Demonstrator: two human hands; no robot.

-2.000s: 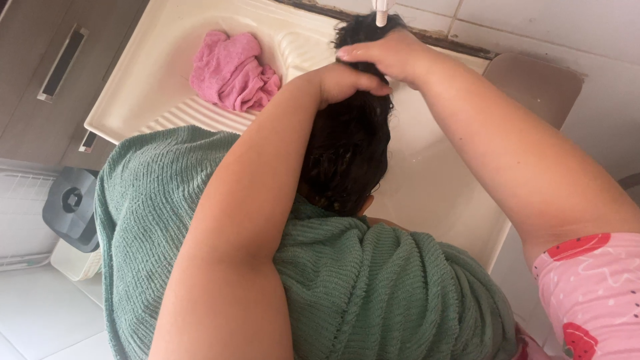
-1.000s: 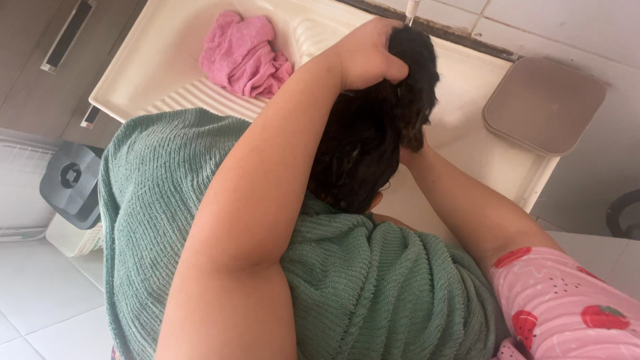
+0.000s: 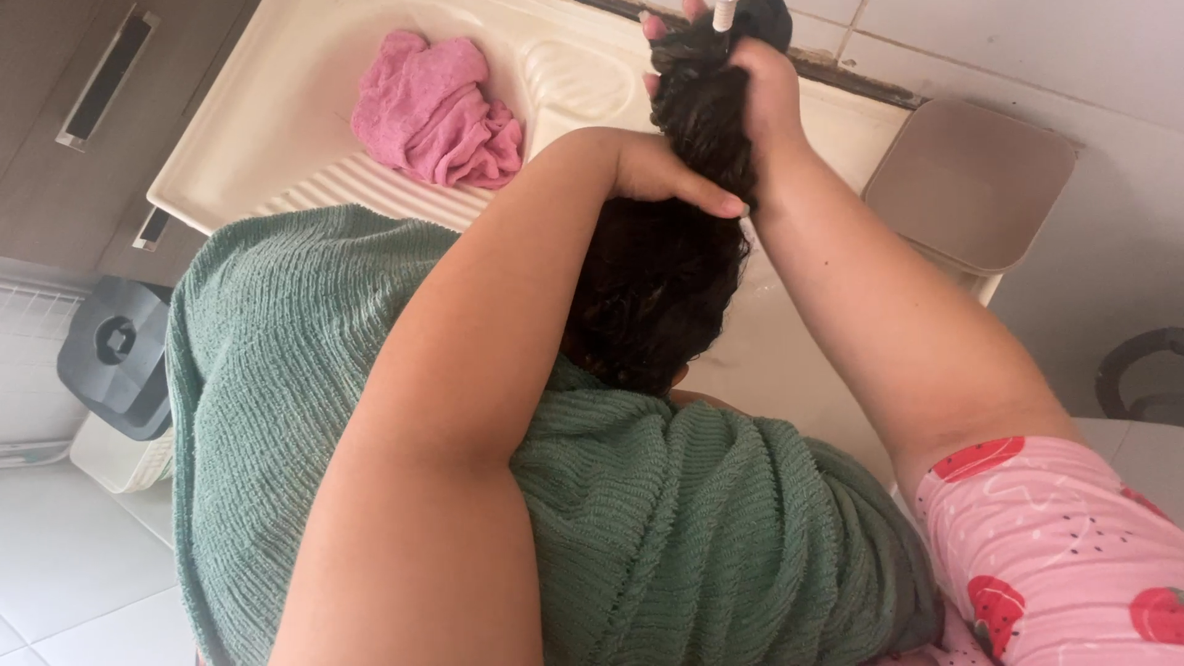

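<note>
A person with wet dark hair [image 3: 657,287] bends over a cream laundry sink [image 3: 786,342], a green towel [image 3: 629,518] over the back and shoulders. My left hand [image 3: 671,176] curls round the base of the gathered hair, its thumb across the near side; its other fingers are hidden. Above it, beneath the white faucet spout [image 3: 724,14], my right hand [image 3: 763,88] is closed round the bunched lengths, several fingertips showing at the far side. The person's face is hidden.
A pink cloth [image 3: 439,111] lies in the left basin beside the ribbed washboard [image 3: 370,190]. A taupe plastic lid [image 3: 971,180] rests at the sink's right end against the tiled wall. A grey-lidded container [image 3: 120,356] stands at the far left, below cabinet drawers.
My left hand has come down from the top of the hair to its base. My right hand has moved up from beneath the hair to the bunched lengths by the spout.
</note>
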